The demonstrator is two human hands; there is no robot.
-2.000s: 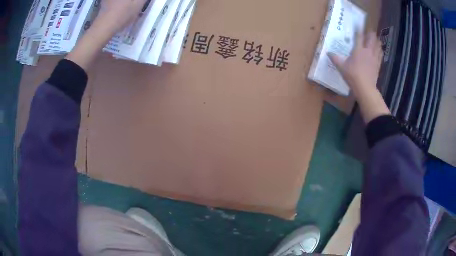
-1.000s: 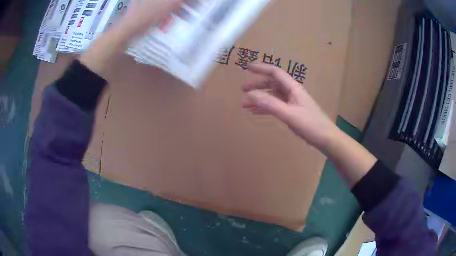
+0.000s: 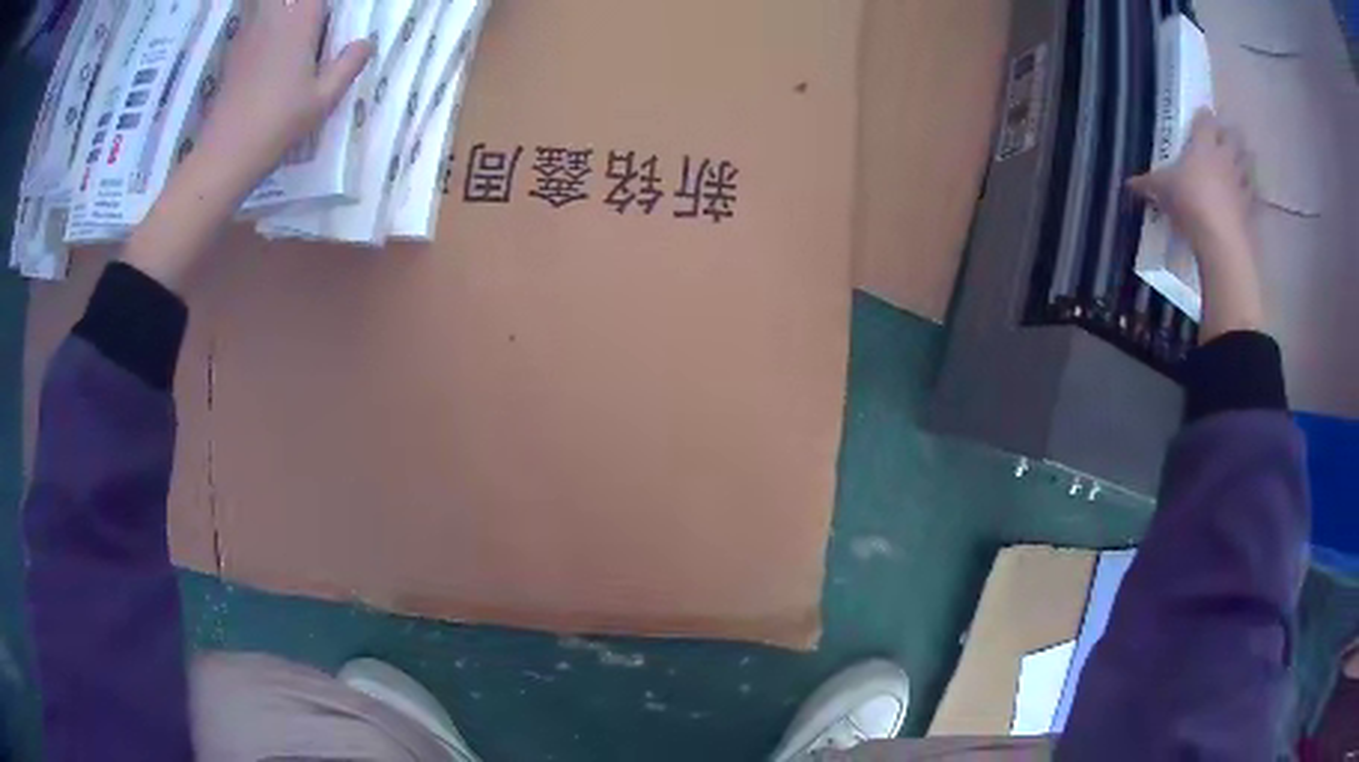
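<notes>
My left hand [image 3: 283,82] lies on the fanned white retail boxes [image 3: 410,164] at the upper left, thumb spread over a box; whether it grips one I cannot tell. More white boxes [image 3: 127,149] lean in a row further left. My right hand [image 3: 1204,179] is on a white retail box [image 3: 1174,246] that rests on the black roller conveyor [image 3: 1095,179] at the right. Its thumb is at the box's left side and its fingers are over the far side. The boxes lie on the brown cardboard sheet [image 3: 522,447] with black characters.
The conveyor's grey metal frame [image 3: 1043,380] stands right of the cardboard sheet. A brown cardboard flap [image 3: 1312,179] lies beyond the rollers, with a blue machine panel [image 3: 1335,476] below. Loose brown and lavender sheets [image 3: 991,625] lie on the green floor [image 3: 596,692] near my shoes.
My right hand has moved from over the cardboard sheet to the box on the rollers. The blurred box near my left hand is now down among the fanned boxes. The view has shifted right.
</notes>
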